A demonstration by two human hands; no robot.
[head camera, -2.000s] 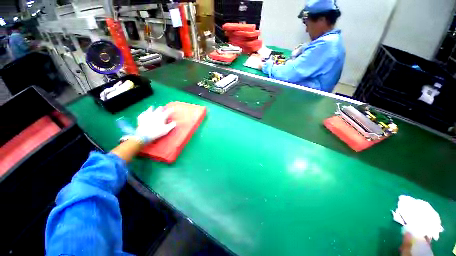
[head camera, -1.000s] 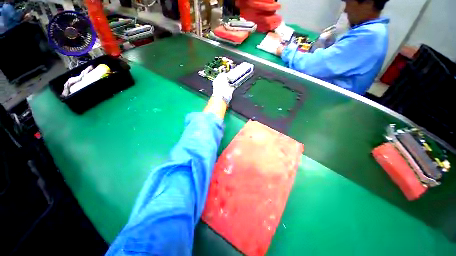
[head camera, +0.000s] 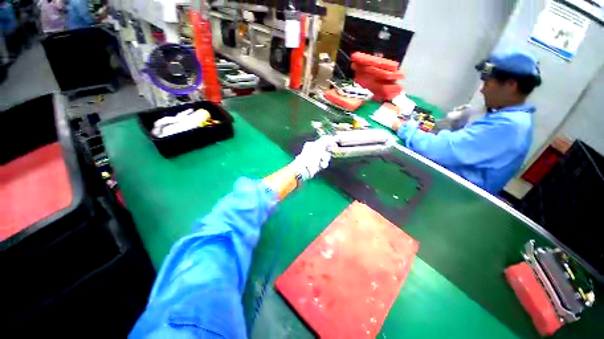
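Note:
My left hand [head camera: 314, 157], in a white glove, reaches forward and grips the near left end of a circuit board assembly [head camera: 361, 138] with a silver-grey heat sink. The board looks tilted, above the dark strip; whether it is fully lifted is hard to tell. A red foam pad [head camera: 351, 273] lies flat on the green bench, nearer to me and right of my left sleeve. My right hand is not in view.
Another board on red foam [head camera: 535, 298] sits at the right. A black tray [head camera: 189, 141] with a white item stands at the left. A black crate [head camera: 78, 173] with red foam is at far left. A person in blue [head camera: 490, 142] works across the bench. A purple-rimmed fan [head camera: 173, 67] stands behind.
My left hand left the red foam pad, which now lies further right, and took hold of the circuit board assembly. The board has since turned and tilted. My right hand left the picture.

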